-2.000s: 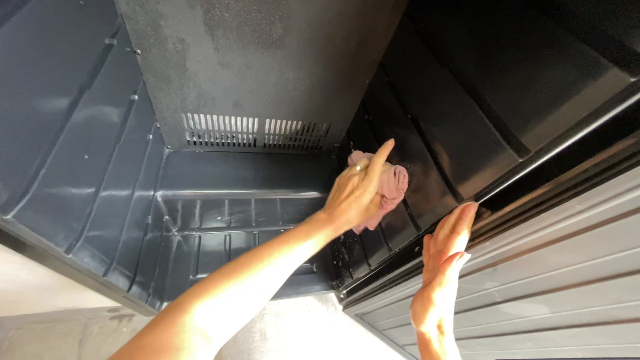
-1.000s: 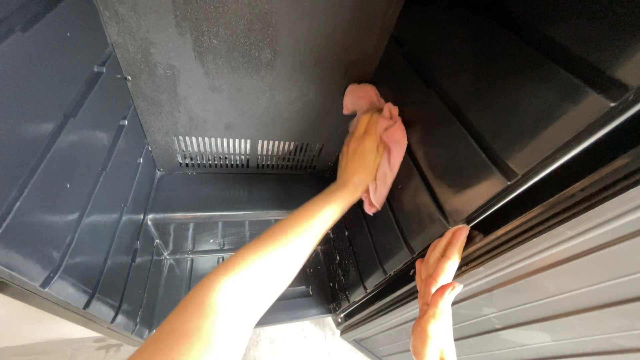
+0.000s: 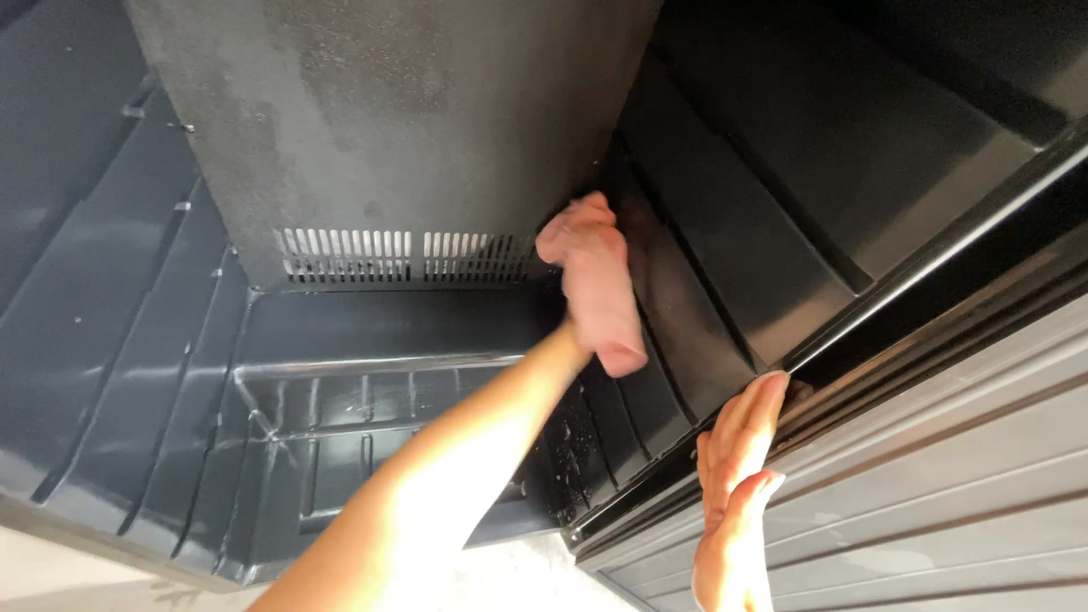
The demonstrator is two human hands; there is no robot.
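Observation:
My left hand (image 3: 580,333) holds a pink cloth (image 3: 605,297), which covers most of the hand and is blurred. Hand and cloth are at the corner where the dark back panel (image 3: 408,119) meets the black ribbed right side wall (image 3: 731,221) of a cabinet, which looks like a refrigerator interior. Just left of the cloth are the panel's vent slots (image 3: 348,253). At lower right, my right hand (image 3: 739,459) lies against the cabinet's front edge, fingers extended side by side and thumb a little apart, holding nothing.
Ribs line the glossy left side wall (image 3: 110,280). Below the vents is a stepped, ribbed base (image 3: 357,408). Small droplets or specks (image 3: 578,450) show on the lower right wall. A grey ribbed panel (image 3: 918,476) fills the lower right, and pale floor (image 3: 527,578) shows below.
My left hand and the cloth went up along the right wall, then came partway down to beside the vents. My right hand has stayed at the front edge.

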